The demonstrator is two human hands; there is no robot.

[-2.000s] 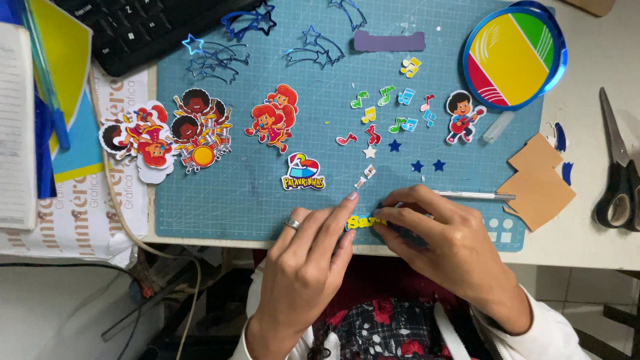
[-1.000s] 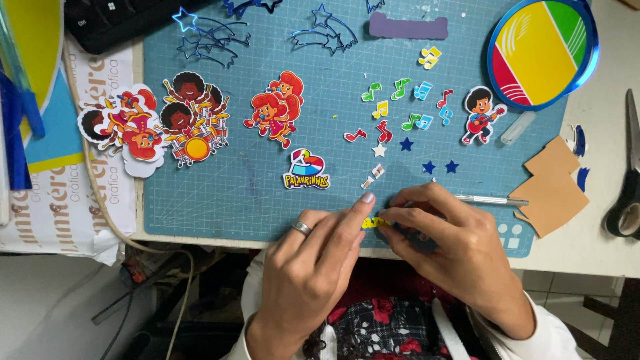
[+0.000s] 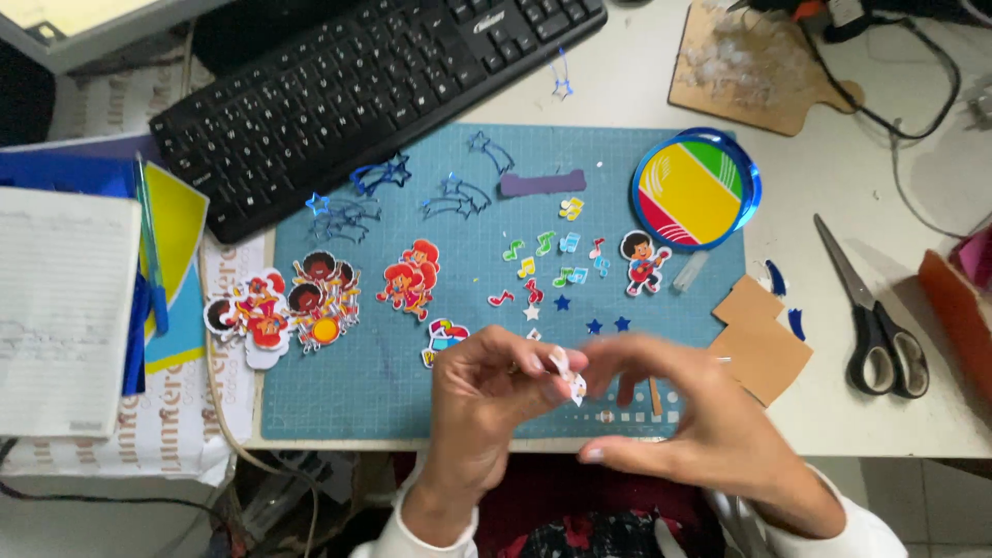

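Note:
My left hand pinches a small white paper cutout between thumb and fingers, above the front of the blue-green cutting mat. To its right my right hand is spread and blurred, thumb and fingers apart, with nothing seen in it. Partly behind my left hand lies a logo sticker. Beyond the hands are several paper music notes, small blue stars and a guitar-player cutout. Singer cutouts and drummer cutouts lie to the left.
A black keyboard overlaps the mat's back left. Blue foil shooting stars, a purple paper strip and a round blue-rimmed piece lie on the mat. Scissors, brown card and a wooden board are rightward; a notebook is left.
My left hand has lifted and holds a white cutout; the yellow piece under my fingers earlier no longer shows. My right hand has moved away to the right and spread. The view now takes in more of the desk.

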